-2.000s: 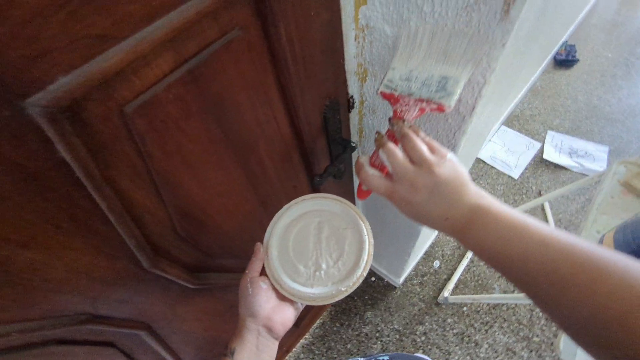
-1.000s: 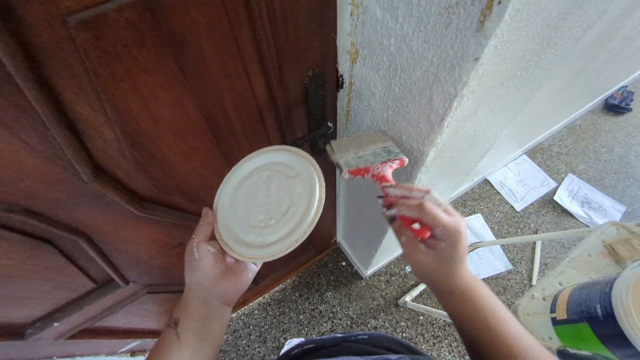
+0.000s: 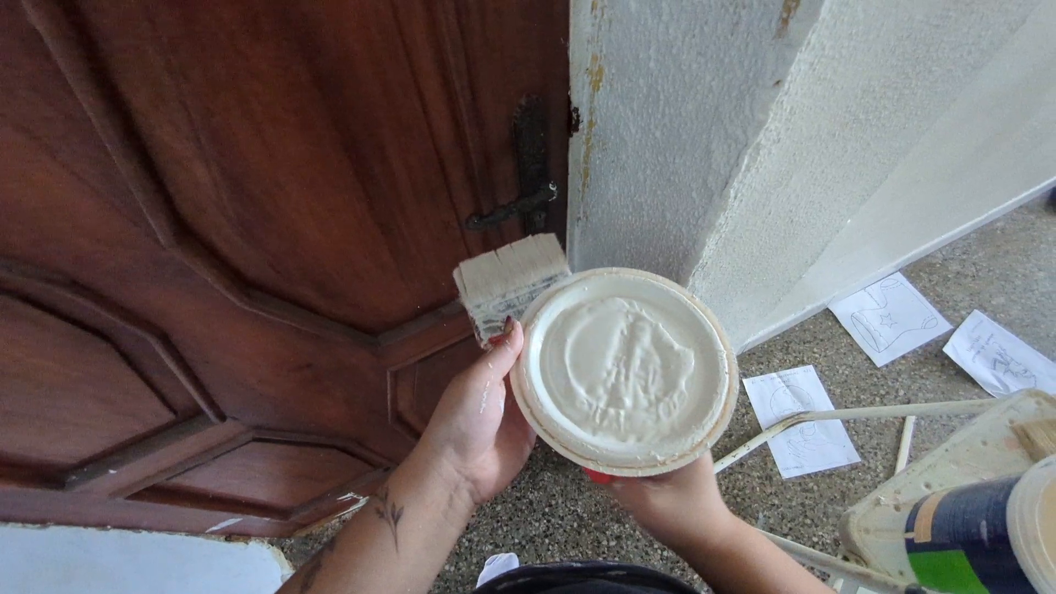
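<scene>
A round white plastic lid (image 3: 631, 371) with wet white paint on its face is at the centre. My left hand (image 3: 487, 421) has its thumb at the lid's left rim, its fingers partly beneath. The thumb tip also overlaps the ferrule of a wide paintbrush (image 3: 513, 276) with paint-coated bristles, which sticks out past the lid's upper left edge, before the door. A bit of the red handle shows under the lid's lower edge, beside my right hand (image 3: 672, 499). The lid covers most of the right hand's fingers and their grip on the brush handle.
A brown panelled wooden door (image 3: 330, 165) with a dark handle (image 3: 516, 210) meets a rough white wall (image 3: 676, 124). Sheets of paper with drawings (image 3: 800, 421) lie on the speckled floor. At lower right are a pale frame (image 3: 899, 408), a paint-stained tray (image 3: 883, 503) and a paint bucket (image 3: 965, 528).
The paintbrush has moved from in front of the wall's lower edge to the lid's upper left side. My right hand has gone from beside the lid to beneath it.
</scene>
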